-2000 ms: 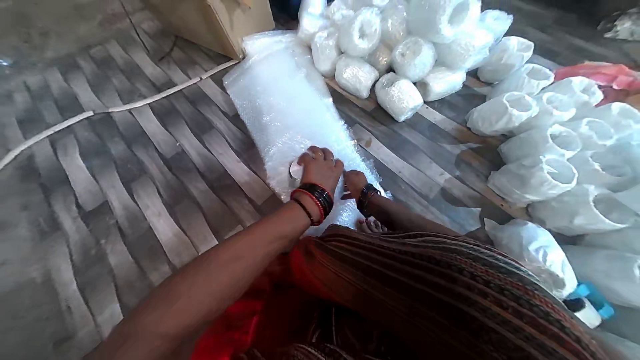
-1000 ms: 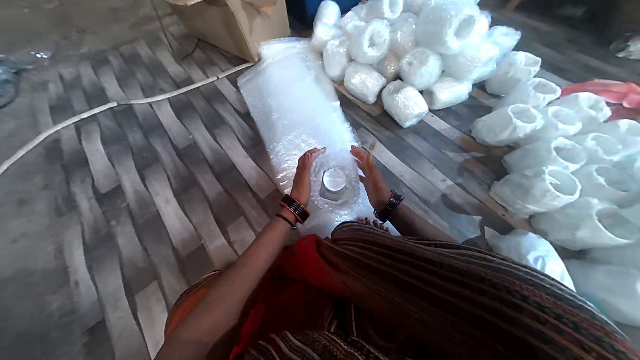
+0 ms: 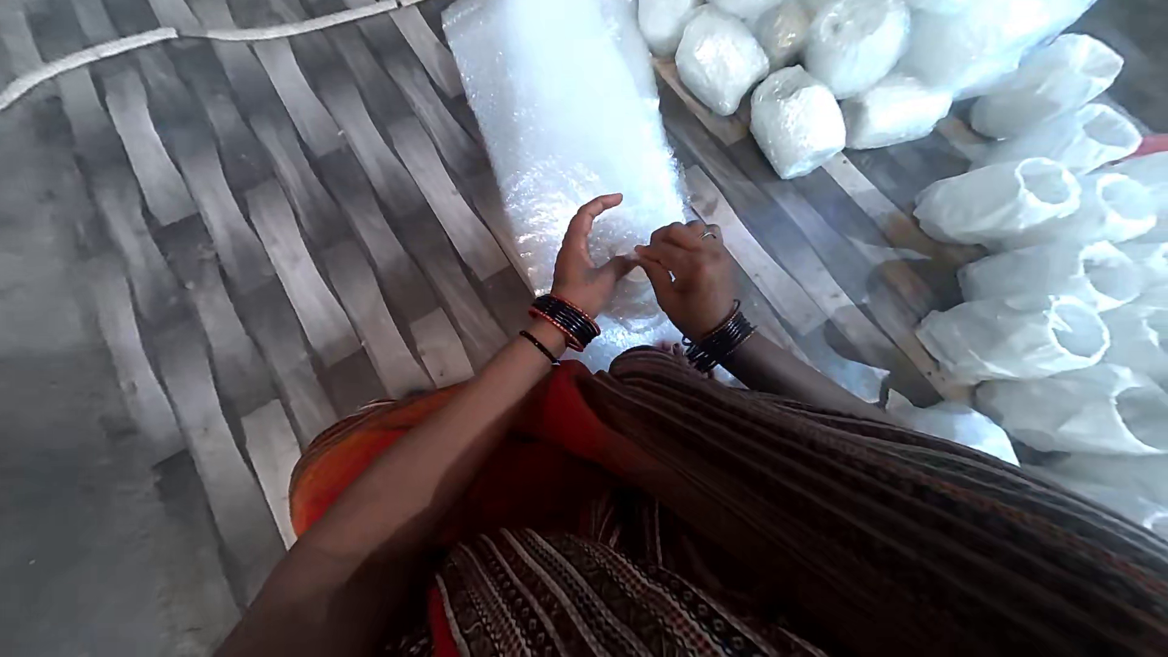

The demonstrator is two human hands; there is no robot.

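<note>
A long stack of clear bubble wrap sheets (image 3: 575, 100) lies on the floor in front of my lap. Over its near end, my left hand (image 3: 589, 260) has its index finger raised and its thumb reaching toward my right hand. My right hand (image 3: 689, 274) has its fingers bent and bunched, the tips meeting near my left thumb. Whether something thin is pinched between them cannot be told. Beneath and between the hands a pale round shape in the wrap (image 3: 630, 287) shows in part; the fingers hide the rest.
Bubble-wrapped bundles (image 3: 797, 121) are heaped beyond the wrap at the right. Rows of white open-ended wrapped rolls (image 3: 1013, 338) stand along the right side. A pale cord (image 3: 283, 29) crosses the wood-patterned floor covering (image 3: 301, 265) at upper left.
My hands were spread on both sides of a white round item one second ago; now they have come together over it. The view has moved closer to the lap.
</note>
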